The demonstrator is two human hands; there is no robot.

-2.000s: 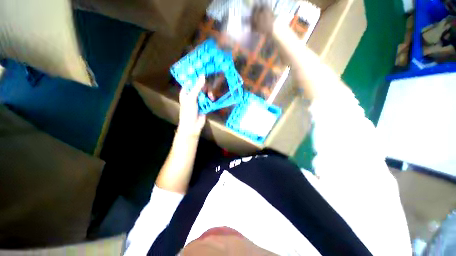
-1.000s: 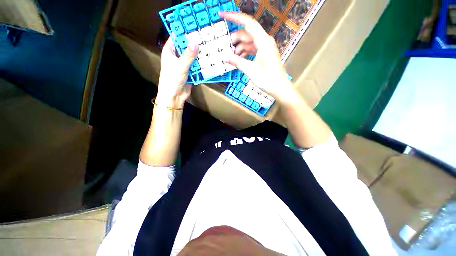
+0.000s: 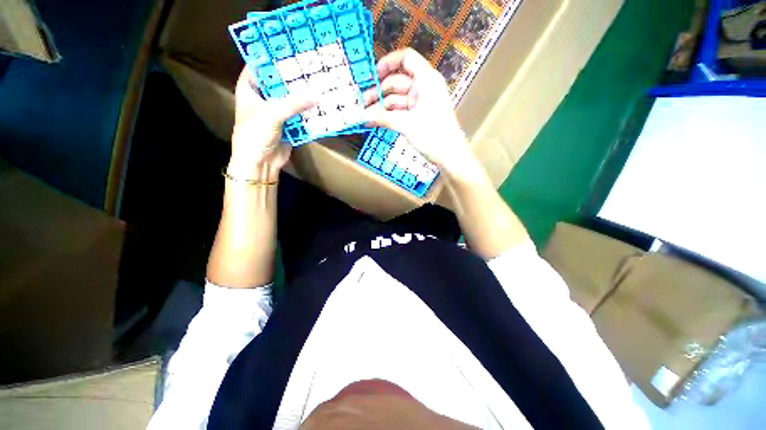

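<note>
A blue key frame [image 3: 323, 25] with a white key block [image 3: 315, 84] in its opening is held above the supply carton [image 3: 348, 180]. At least one more blue piece shows behind its edges. My left hand [image 3: 262, 117] grips the left and lower side, thumb on the white block. My right hand [image 3: 413, 97] holds the right edge with its fingers. Another assembled keypad [image 3: 399, 159] rests on the carton's near edge, partly under my right hand. The orange grid layer [image 3: 437, 38] with dark squares shows inside the carton.
A white-topped surface [image 3: 689, 180] with a blue bin [image 3: 710, 80] behind it stands at the right. A brown carton [image 3: 663, 294] and crumpled clear plastic [image 3: 731, 357] lie at the lower right. More brown cardboard [image 3: 55, 269] stands at the left. The floor [image 3: 563, 151] is green.
My right hand has come back from the orange grid layer to the held frame. A white block now fills the opening that was empty. Both hands and the keypad shifted slightly left in the picture.
</note>
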